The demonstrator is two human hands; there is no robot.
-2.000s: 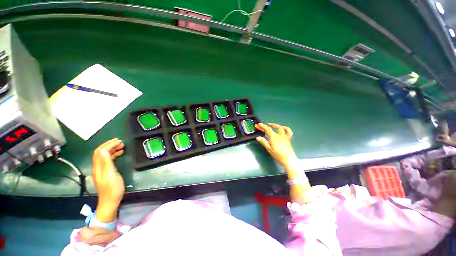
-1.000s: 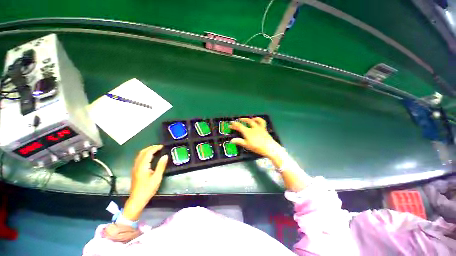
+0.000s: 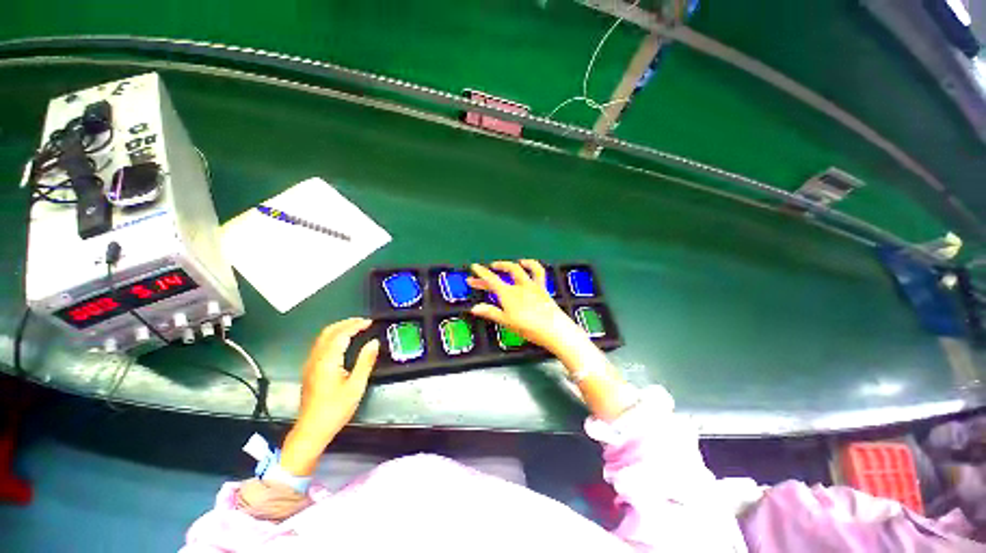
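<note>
The black ten-pocket tray (image 3: 432, 368) lies in front of me with smartwatch units in two rows. The visible back-row screens are blue, like the left end unit (image 3: 403, 288). The visible front-row screens are green, like the front left unit (image 3: 405, 340). My left hand (image 3: 333, 378) is at the tray's left end, thumb and fingers apart, thumb by the front left corner. My right hand (image 3: 530, 313) reaches over the middle of the tray, fingertips over the back row near the second and third units. It covers some units; whether a fingertip presses one is hidden.
The power supply (image 3: 135, 243) with red digits stands at the left, a black cable (image 3: 81, 178) on top. A white paper (image 3: 306, 254) with a dark pen (image 3: 308, 224) lies between it and the tray. A metal rail runs behind. A red crate (image 3: 881, 475) is at lower right.
The back-row screens have turned from green to blue, first the left end one. My right hand has moved from the tray's right end to the left over it. My left hand has come to the tray's left end.
</note>
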